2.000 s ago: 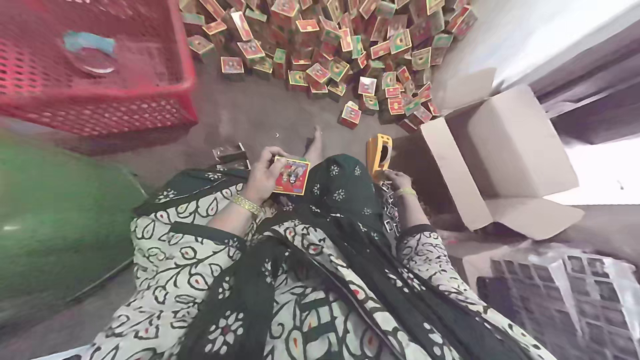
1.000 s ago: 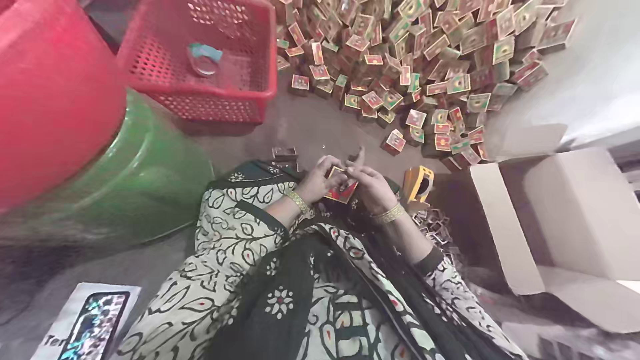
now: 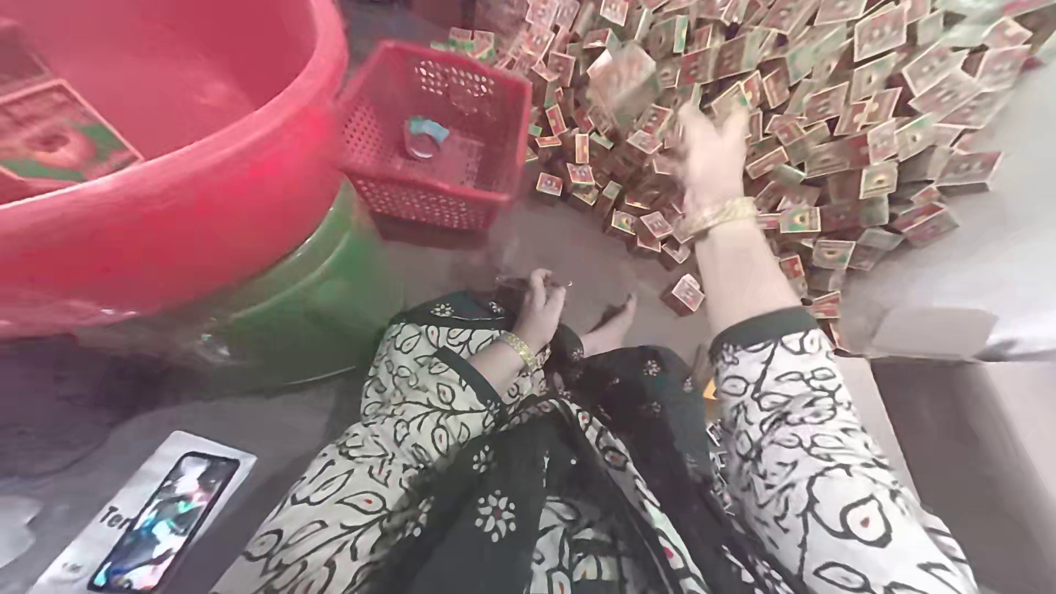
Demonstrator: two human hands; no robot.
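My right hand [image 3: 714, 153] reaches forward over a large pile of small printed boxes [image 3: 833, 107], its fingers apart and touching or just above one with green on it; whether it grips that box cannot be told. My left hand [image 3: 543, 307] rests by my lap, fingers loosely curled, near a small dark object on the floor that is partly hidden. No box shows in it. One box [image 3: 685, 294] lies at the near edge of the pile. A bare foot [image 3: 610, 330] shows between my left hand and the pile.
A red perforated plastic basket [image 3: 437, 194] holds a roll of tape [image 3: 423, 139]. At left stand a large red tub [image 3: 272, 157] and a green container [image 3: 305, 305]. A phone or its printed picture [image 3: 165, 520] lies lower left. A cardboard box [image 3: 965, 429] is at right, with a yellow object [image 3: 710, 389] partly hidden by my arm.
My right hand has moved from my lap out to the pile. The red and yellow printed piece held earlier no longer shows in my hands. The view has swung left.
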